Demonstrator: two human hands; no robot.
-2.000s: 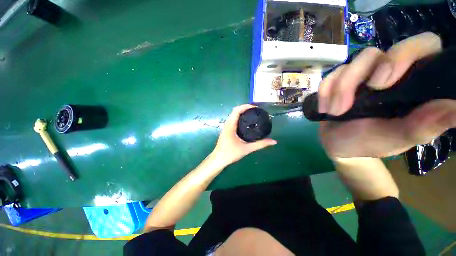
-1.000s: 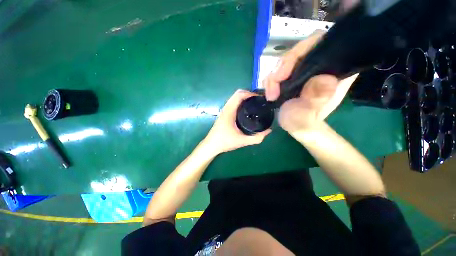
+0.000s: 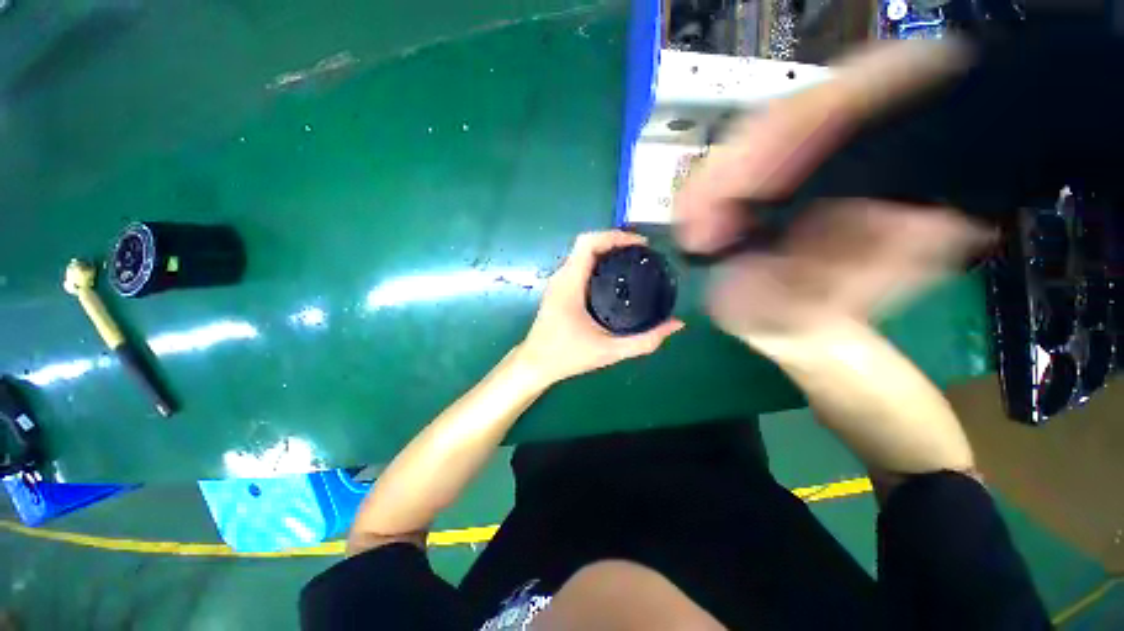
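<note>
My left hand (image 3: 573,323) is wrapped around a black cylindrical housing (image 3: 631,290), its round end facing up, near the bench's front edge. My right hand (image 3: 814,234) is blurred and holds a long black electric screwdriver (image 3: 912,154) to the right of the housing. The screwdriver's front end is just right of the housing's rim; the bit is too blurred to make out. The white screw feeder (image 3: 715,81) with a blue side stands behind, partly covered by my right hand and the tool.
Another black housing (image 3: 179,258) lies on its side at left. A yellow-headed hammer (image 3: 117,335) lies beside it. A black cable bundle or strap (image 3: 17,428) is at the far left. A shiny black blister tray (image 3: 1058,314) is at right. A blue stool (image 3: 281,509) stands below the bench edge.
Compared with one second ago, my right hand and the screwdriver have shifted slightly right, away from the housing, and are blurred. My left hand keeps holding the housing.
</note>
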